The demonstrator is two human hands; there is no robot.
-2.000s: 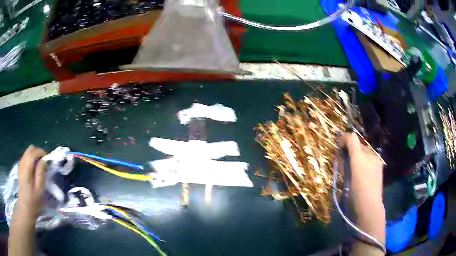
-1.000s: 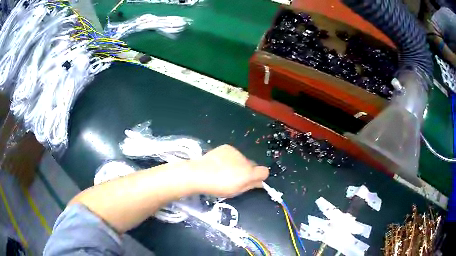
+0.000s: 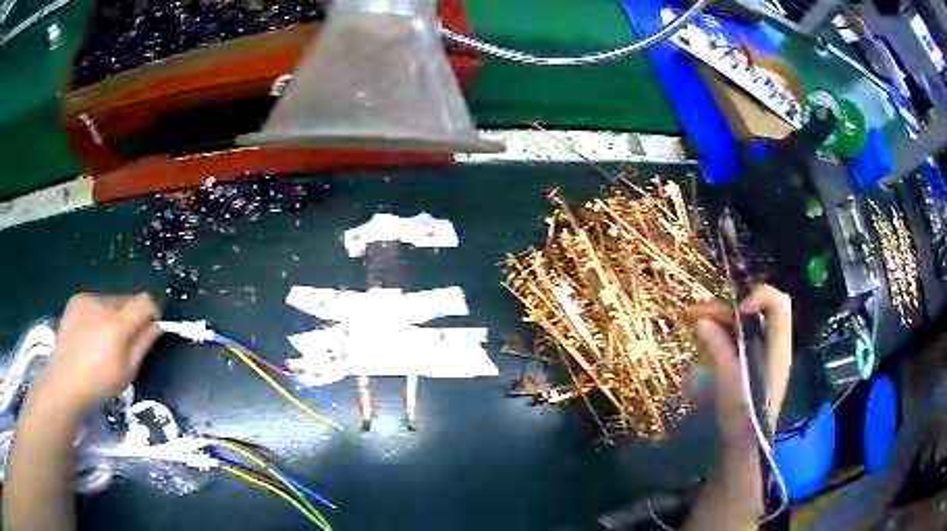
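My left hand is closed on the white end of a power cord at the left, with blue, red-brown and yellow leads fanning right. My right hand is at the right edge of the pile of brass strips. A thin pale line runs past its fingers and down the forearm. What the fingers grip is blurred; a thin dark iron shows above them. White tape crosses a dark bar, with two brass ends showing below it.
A second cord end lies near the front left. Black switches are scattered behind my left hand. A grey hood hangs before the red-orange box. Blue bins and a green spool stand right.
The view has swung back to the right from the cord bundle. My left hand holds the cord end at the left. My right hand and the brass pile are in full view again.
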